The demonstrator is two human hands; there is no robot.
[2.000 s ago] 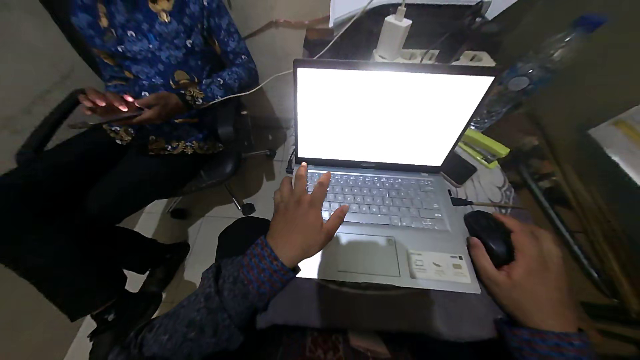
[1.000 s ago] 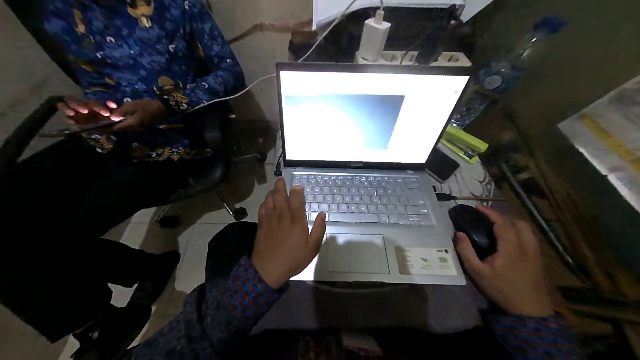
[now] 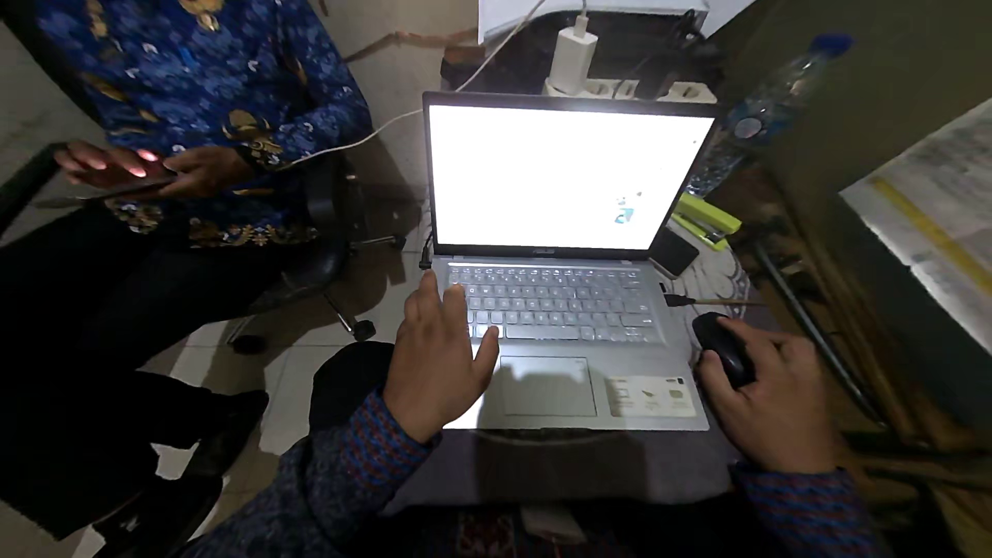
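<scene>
An open silver laptop stands before me, its screen bright and almost all white, with small coloured marks at the lower right. My left hand rests at the left side of the keyboard, fingertips by the left keys, thumb near the space bar's left end. It holds nothing. On the right, my right hand is closed around a black computer mouse beside the laptop. A cable plug sits at the laptop's right edge. A sticker covers part of the palm rest.
Behind the laptop are a white charger and a power strip. A yellow-green stapler, a dark phone and a plastic bottle lie to the right. At the left, a seated person holds a phone-like device on a cable.
The screen showed a large blue-grey picture about one second ago and is now nearly all white. My left hand stays beside the keyboard's left side, and my right hand remains on the mouse.
</scene>
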